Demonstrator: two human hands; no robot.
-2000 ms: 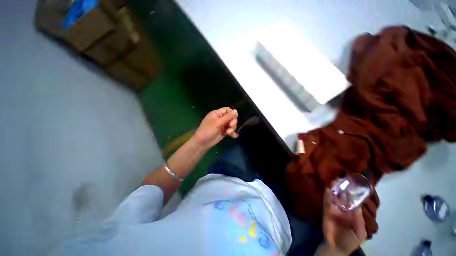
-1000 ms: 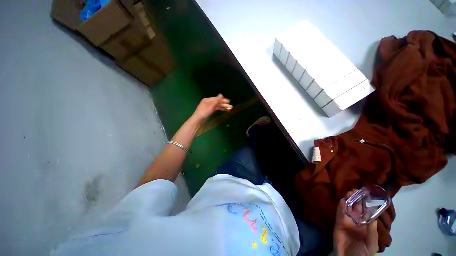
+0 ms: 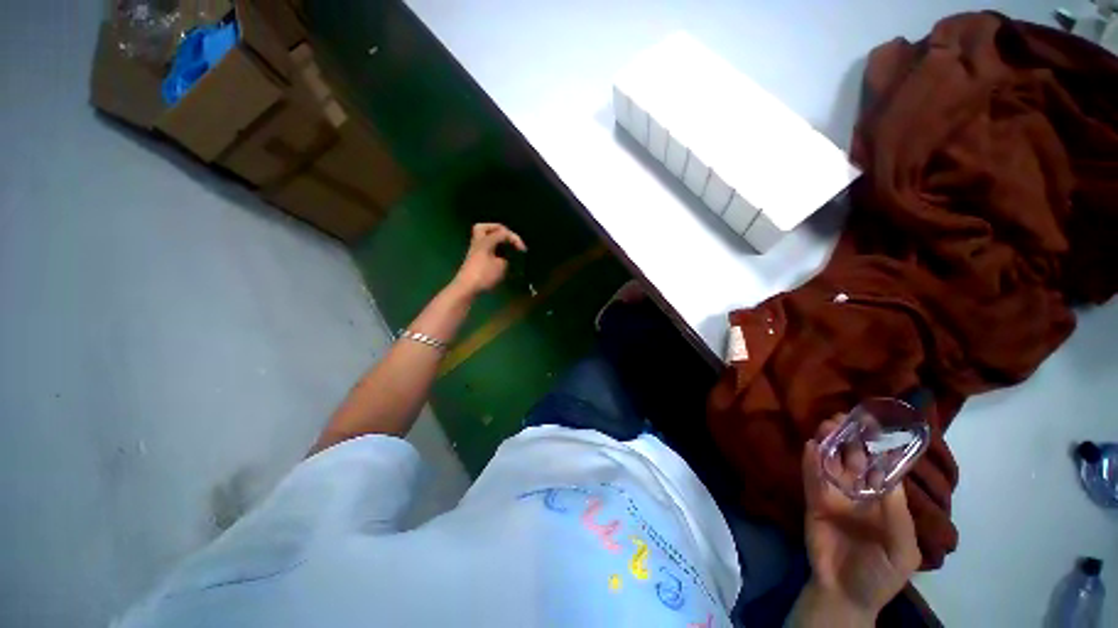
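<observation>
My right hand (image 3: 855,540), at the lower right, holds a small clear, violet-tinted bottle (image 3: 873,451) in front of the brown cloth. The cloth (image 3: 944,221) lies bunched on the white table and hangs over its edge, with a small white tag at its left. My left hand (image 3: 488,255) is empty, held over the green floor left of the table edge, its fingers partly curled and apart. A bracelet is on the left wrist.
A row of white cartons (image 3: 736,141) stands on the white table (image 3: 515,61) left of the cloth. Two more bottles are at the right, one upper (image 3: 1100,472) and one lower (image 3: 1076,599). Brown cardboard boxes (image 3: 276,123) with blue material stand on the floor at the upper left.
The view has shifted. My left hand has moved left, away from the table edge, and its fingers have opened from a pinch. My right hand still holds the bottle.
</observation>
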